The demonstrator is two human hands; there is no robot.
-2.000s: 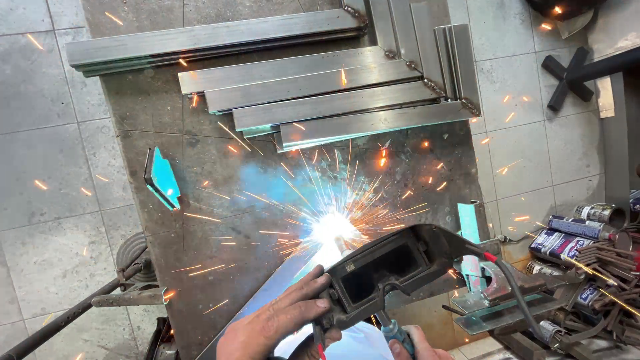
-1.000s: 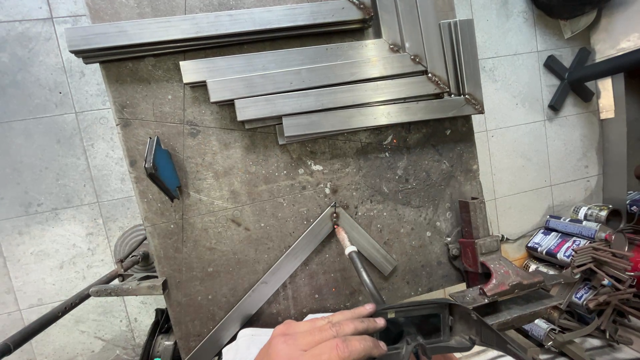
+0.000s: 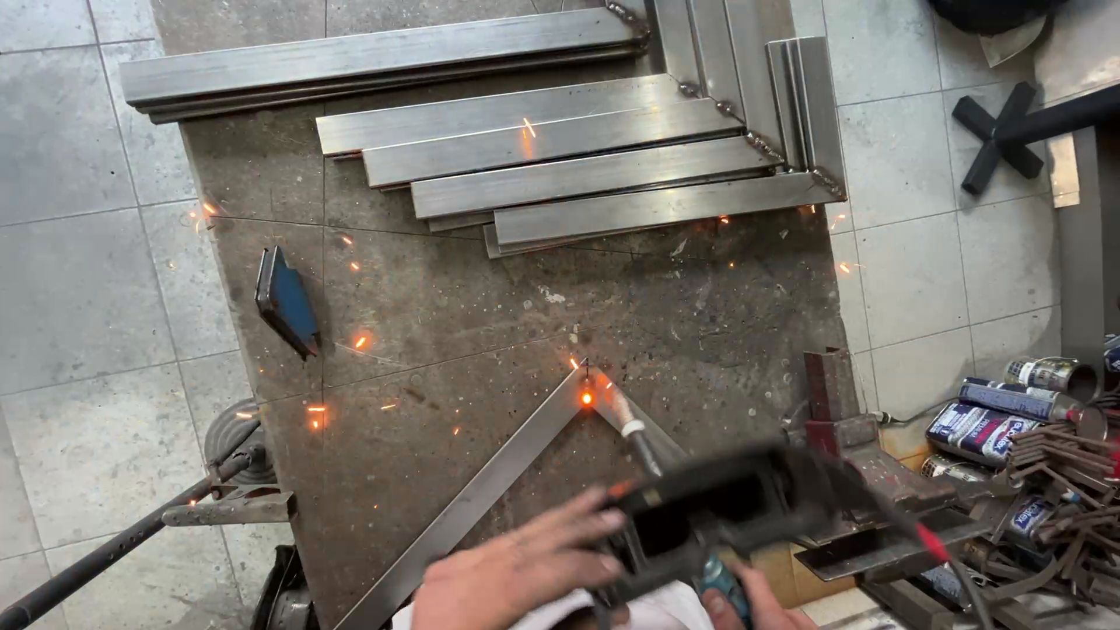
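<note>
My left hand (image 3: 525,560) is at the edge of a black welding mask (image 3: 717,516), fingers against its left side; the grip is blurred. Behind the mask, my right hand (image 3: 744,599) is closed around the teal handle of a welding torch (image 3: 643,446). The torch nozzle lies by the corner where two flat steel bars (image 3: 490,486) meet in an angle. A small orange spot glows at that joint, and sparks are scattered over the metal table (image 3: 542,306). The mask hides part of the right bar and the torch's neck.
Welded steel angle pieces (image 3: 577,166) lie stacked at the table's far side. A blue magnetic welding square (image 3: 289,302) is at the left. On the right are a red bench vise (image 3: 862,446), paint cans (image 3: 980,433) and a heap of metal rods (image 3: 1067,490).
The bright arc and smoke of two seconds ago are gone. Since one second ago the mask has moved up, sparks and a glowing spot have appeared at the joint, and my right hand has come into view.
</note>
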